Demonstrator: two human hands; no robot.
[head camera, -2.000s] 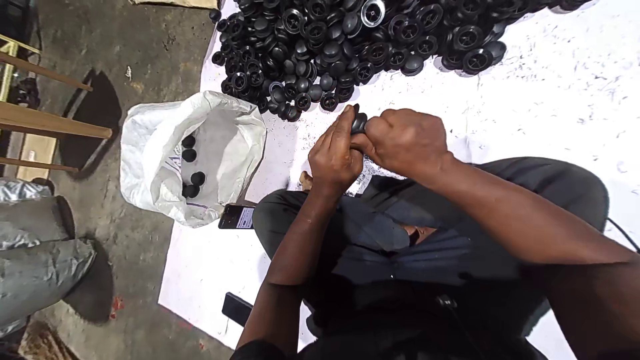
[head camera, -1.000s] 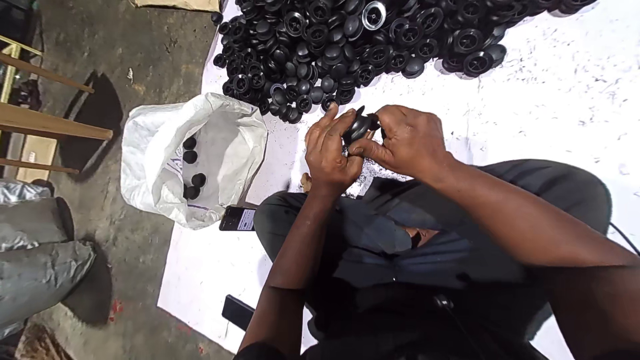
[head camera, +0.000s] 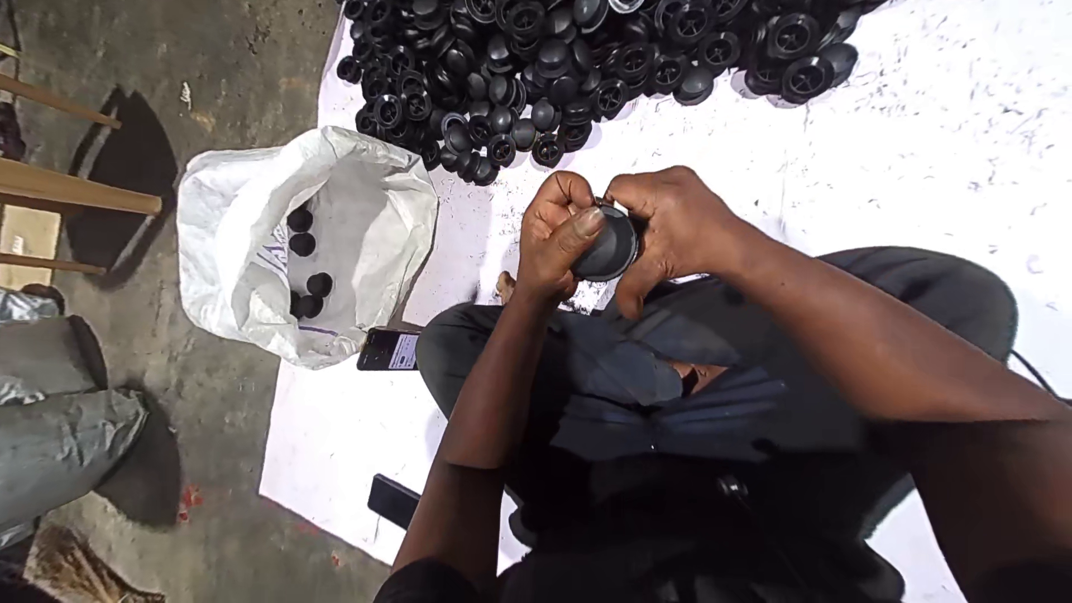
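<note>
A round black plastic cap (head camera: 610, 247) is between my hands, above my lap. My left hand (head camera: 557, 239) grips its left side, with the thumb lying on its face. My right hand (head camera: 674, 230) is at its right rim; the index finger and thumb reach around the edge, and whether they press on it is partly hidden. Beyond my hands lies a large pile of black round plastic parts (head camera: 544, 59), some domed and some ring-like with spokes inside. An open white woven sack (head camera: 226, 243) stands to the left, with several black round pieces (head camera: 302, 244) inside.
My crossed legs rest on a white sheet (head camera: 327, 435). A lit phone (head camera: 389, 349) lies between the sack and my knee, and a dark flat object (head camera: 392, 501) lies near my left elbow. Wooden legs (head camera: 75, 186) and grey filled bags (head camera: 67, 448) occupy the concrete floor at the far left.
My hands have turned the black cap, so its broad round face now shows. My right hand's fingers have spread around its edge.
</note>
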